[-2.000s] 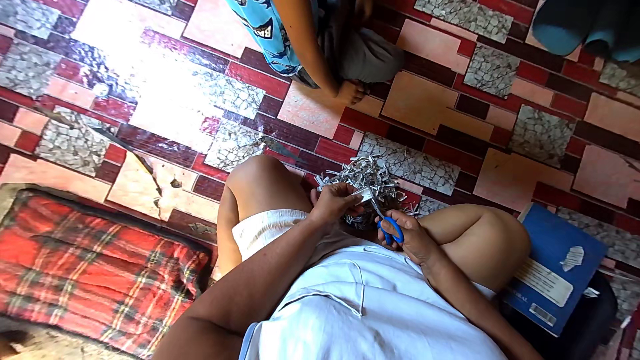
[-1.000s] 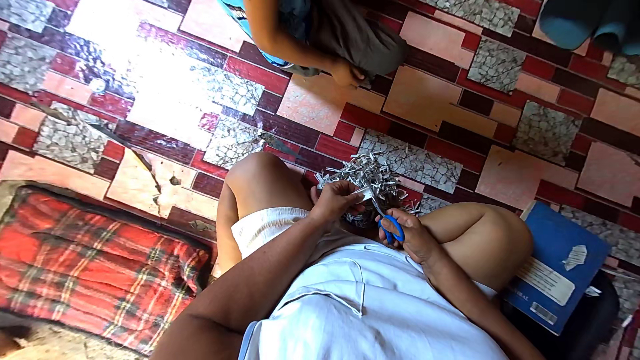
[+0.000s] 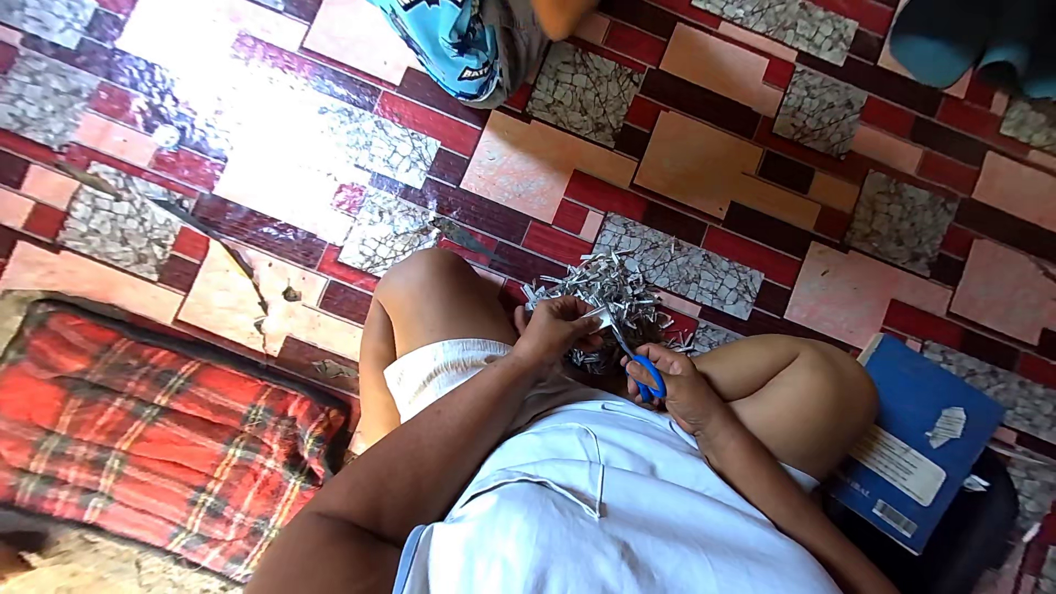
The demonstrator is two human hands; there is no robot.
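Note:
My left hand [image 3: 559, 332] pinches a small piece of white paper [image 3: 601, 317] between thumb and fingers, above my lap. Blue-handled scissors [image 3: 648, 378] are in my right hand [image 3: 672, 384], with their blades pointing up and left to the paper. Whether the blades are apart is too small to tell. Just beyond both hands lies a heap of thin cut paper strips [image 3: 615, 285] on the floor, between my bent knees. Part of the heap is hidden behind my hands.
A blue book [image 3: 932, 412] lies beside my knee at the right, on a dark object. A red plaid mat [image 3: 157, 437] is on the patterned floor [image 3: 528, 173] at the left. Another person [image 3: 462, 49] is at the top. Dark bluish objects [image 3: 936, 41] stand top right.
The other person has moved up, mostly out of view; the arm and hand seen low over the floor before now show only in part. My hands have stayed nearly in place.

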